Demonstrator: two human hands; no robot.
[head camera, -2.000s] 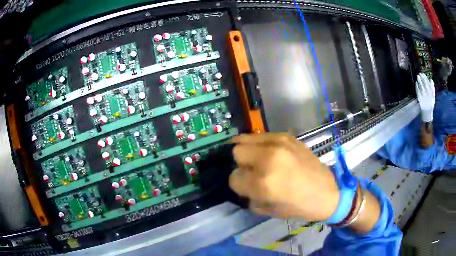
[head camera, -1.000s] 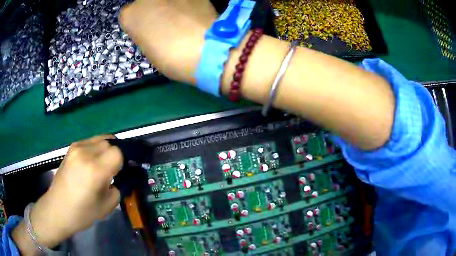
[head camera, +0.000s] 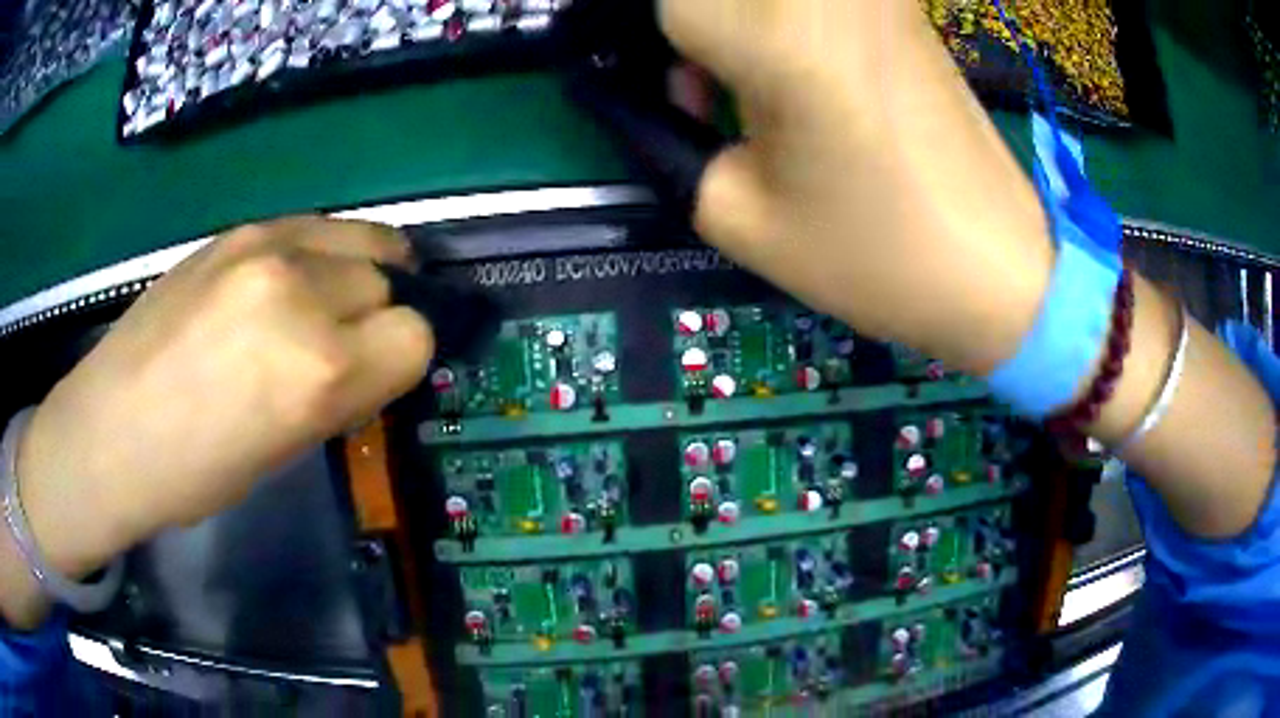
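My left hand (head camera: 232, 372) is at the upper left of the black pallet (head camera: 649, 351). Its black-covered fingertips are over the corner of the top-left green circuit board (head camera: 527, 368); whether they hold a part is hidden. My right hand (head camera: 877, 197) is above the pallet's back edge, its black-covered fingers bent over the green mat; I cannot tell whether they hold anything. The boards stand in three columns, with red-and-white-topped capacitors (head camera: 694, 361) upright on them. Loose silver capacitors (head camera: 267, 53) lie in a black tray at the top left.
A tray of yellow parts (head camera: 1074, 42) is at the top right on the green mat (head camera: 323, 168). Orange bars (head camera: 371, 477) flank the pallet. A metal plate (head camera: 274, 575) lies to its left. The blue cord runs up from my right wrist strap (head camera: 1060, 330).
My right hand was over the lower right boards, then over the silver capacitors, and is now nearer the pallet. My left hand has come into view, its fingertips now over the top-left board. The view has shifted.
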